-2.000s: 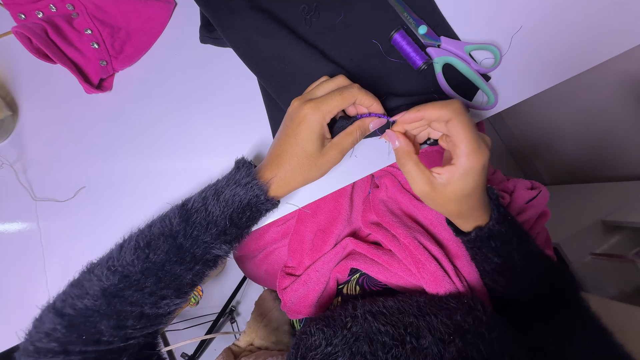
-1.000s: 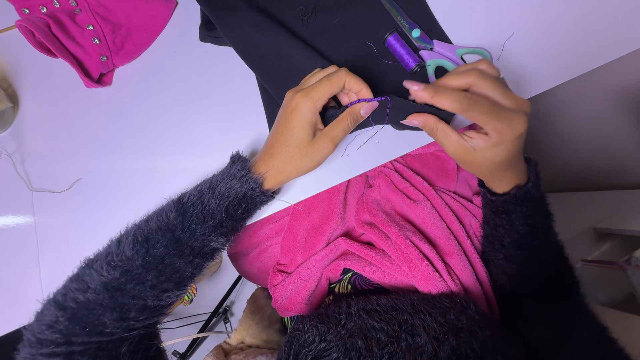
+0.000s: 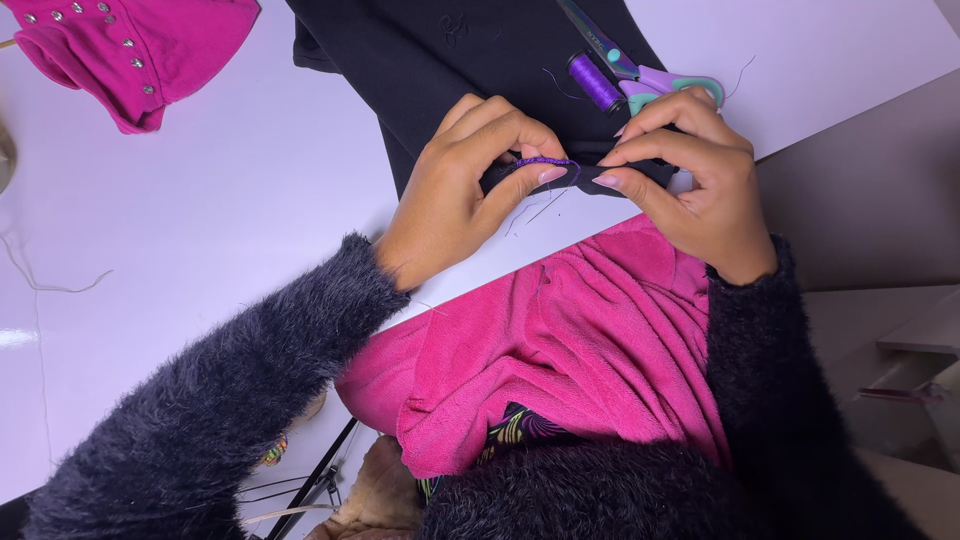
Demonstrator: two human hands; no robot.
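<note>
Black fabric (image 3: 525,82) lies over the white table, its near edge raised between my hands. My left hand (image 3: 472,172) pinches that edge beside a row of purple stitches (image 3: 541,160). Purple thread loops down from the stitches, and a thin needle (image 3: 546,207) hangs below it. My right hand (image 3: 697,165) pinches the same edge farther right with thumb and fingers. Just beyond my right hand, a spool of purple thread (image 3: 595,82) and scissors with lilac and mint handles (image 3: 637,71) rest on the black fabric.
A pink studded garment (image 3: 165,52) lies at the far left of the white table (image 3: 225,195). Loose pale thread (image 3: 71,289) is near the left edge. Pink plush fabric (image 3: 585,322) covers the lap below the table edge. A drawer unit (image 3: 907,337) stands at right.
My right hand has moved right from beside the stitches and now pinches the black edge. The needle and thread hang free below it. My left hand keeps its hold.
</note>
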